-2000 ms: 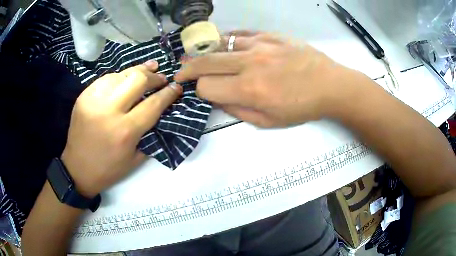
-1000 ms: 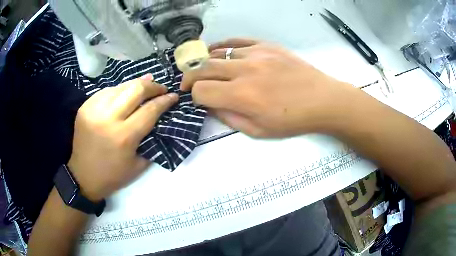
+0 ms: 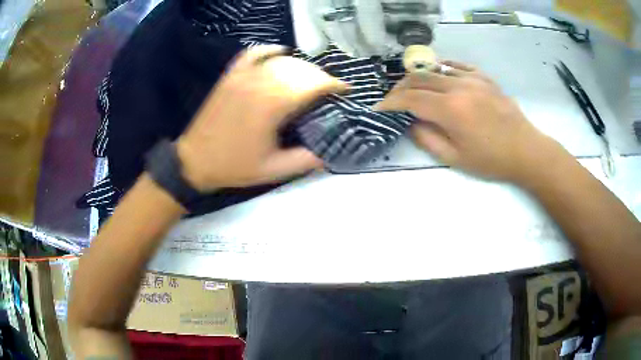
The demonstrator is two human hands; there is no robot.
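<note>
The striped fabric piece [image 3: 355,133] lies folded in front of the sewing machine head [image 3: 351,24], its lower part lifted and blurred. My left hand [image 3: 256,119] holds its left side between thumb and fingers. My right hand [image 3: 467,116] holds its right edge with the fingertips, just below the cream roller [image 3: 419,58]. The dark garment body [image 3: 169,84] is heaped on the left, under and behind my left hand. The needle area is small and blurred; I cannot tell whether the needle is in the cloth.
Black thread snips [image 3: 582,98] lie at the right on the white table [image 3: 393,225]. Another dark tool [image 3: 571,29] lies at the far right back. Cardboard boxes [image 3: 186,306] stand below the table's front edge. Brown and purple surfaces are at the far left.
The view has swung left, so the machine and snips appear farther right. My left hand has moved away from the needle area and opened wider around the cloth, and the striped piece is bunched and lifted.
</note>
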